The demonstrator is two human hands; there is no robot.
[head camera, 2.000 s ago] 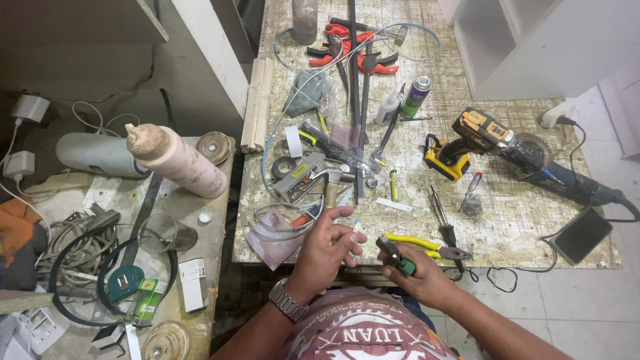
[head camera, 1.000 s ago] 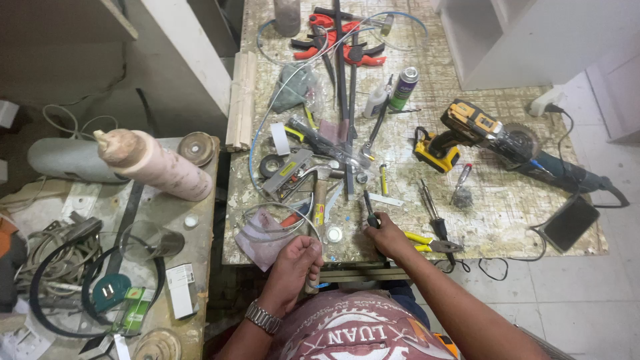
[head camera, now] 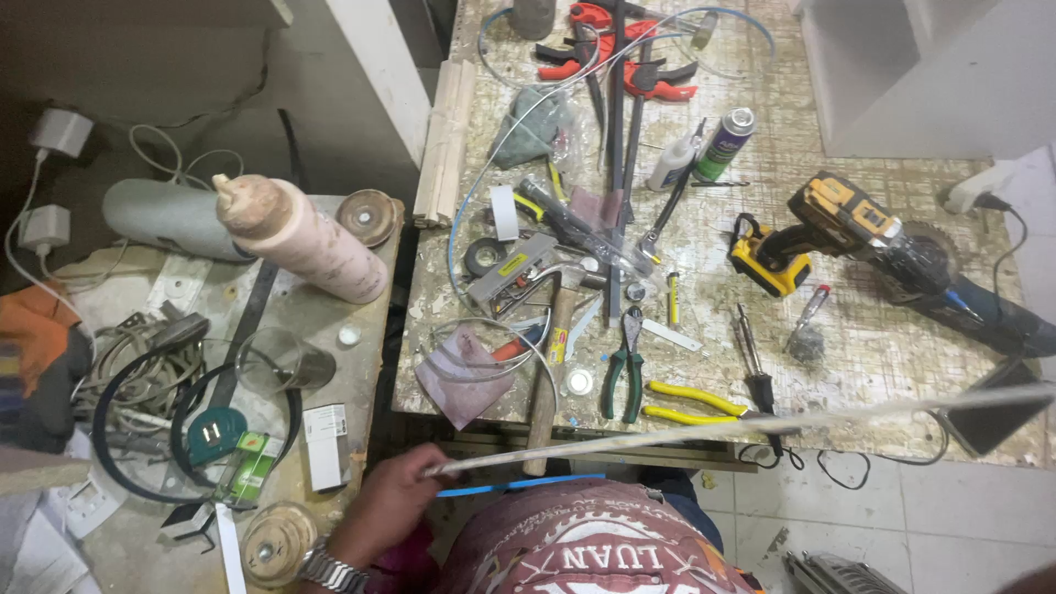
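Observation:
My left hand (head camera: 404, 491), with a metal watch on its wrist, is closed on one end of a long thin whitish strip (head camera: 660, 439). The strip runs blurred across the bench's front edge to the right side of the view. A short blue length (head camera: 528, 485) shows beside it, above my shirt. My right hand is out of view. Green-handled pliers (head camera: 624, 367) lie on the bench near yellow-handled pliers (head camera: 697, 404) and a wooden-handled hammer (head camera: 551, 371). A looped clear cable (head camera: 487, 375) lies over a pinkish cloth (head camera: 462, 379).
A cordless drill (head camera: 825, 231), an angle grinder (head camera: 957, 289), a soldering iron (head camera: 755, 363) and a phone (head camera: 994, 404) occupy the bench's right side. Red clamps (head camera: 652, 78) lie at the back. The left side table (head camera: 375, 330) holds a pinkish bottle (head camera: 318, 239) and coiled cables.
The green-handled pliers, in my right hand two seconds ago, now lie released on the bench. My right hand has left the view. The whitish strip now stretches rightward from my left hand.

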